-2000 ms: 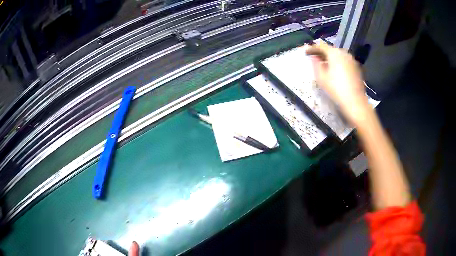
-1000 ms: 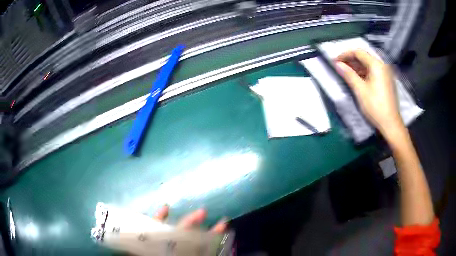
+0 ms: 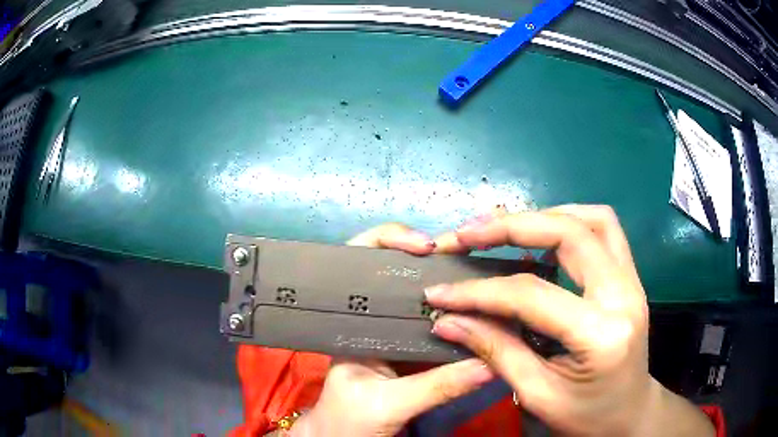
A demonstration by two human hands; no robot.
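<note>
A flat grey-brown carrier fixture is held up over the front edge of the bench, with screws at its left end and small hole clusters along its middle. My left hand grips it from below and behind, thumb along the lower edge and fingertips at the upper edge. My right hand lies over its right part, with index finger and thumb pinched together at a hole cluster. A tiny pale speck shows at those fingertips; I cannot tell clearly what it is. The fixture's right end is hidden by my right hand.
A blue bar reaches across the silver rail at the back. Paper with a pen on it and a tray edge are at right. Tweezers and a black perforated tray are at left. Dark specks dot the bench.
My right hand has come from the trays to the fixture. My left hand has raised the fixture into the middle of the view. The view has turned left and down.
</note>
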